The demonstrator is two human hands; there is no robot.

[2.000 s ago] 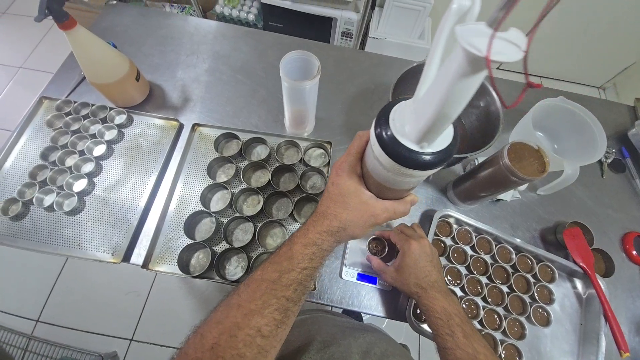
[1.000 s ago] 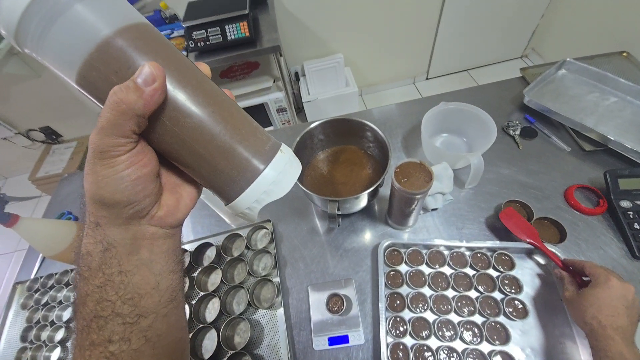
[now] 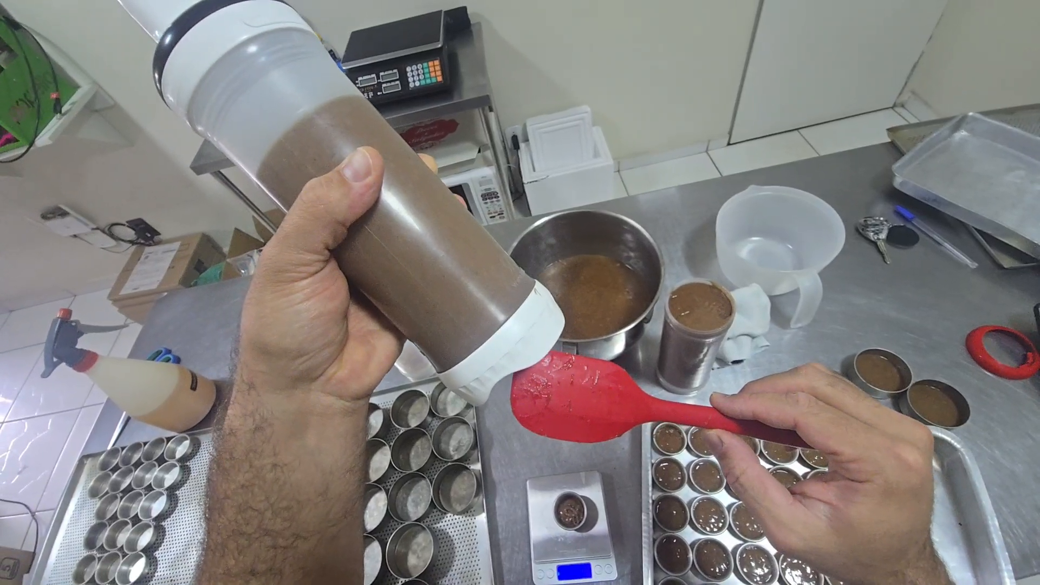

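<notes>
My left hand (image 3: pixel 317 301) grips a tilted clear dispenser (image 3: pixel 398 236) holding brown batter, its white nozzle end pointing down and right. My right hand (image 3: pixel 821 455) holds a red silicone spatula (image 3: pixel 577 398) by the handle, its blade against or just beside the nozzle end. Below them, a small filled metal mold (image 3: pixel 570 510) sits on a digital pocket scale (image 3: pixel 572 552). A tray (image 3: pixel 967 504) under my right hand bears rows of batter-filled molds (image 3: pixel 710 517). Empty round molds (image 3: pixel 410 496) stand on a perforated tray (image 3: pixel 479 520) behind my left forearm.
Behind are a steel pot (image 3: pixel 601 296) of brown batter, a filled cylinder (image 3: pixel 695 333), a cloth (image 3: pixel 746 325) and a plastic jug (image 3: pixel 780 236). Two filled rings (image 3: pixel 881 372) and a red ring (image 3: pixel 1001 352) lie right. A spray bottle (image 3: pixel 146 390) and another mold tray (image 3: pixel 191 487) are left.
The dispenser, upright over the scale at first, is now tilted in my left hand. My right hand let go of the small mold, took the red spatula from the tray's right side and brought it to the nozzle.
</notes>
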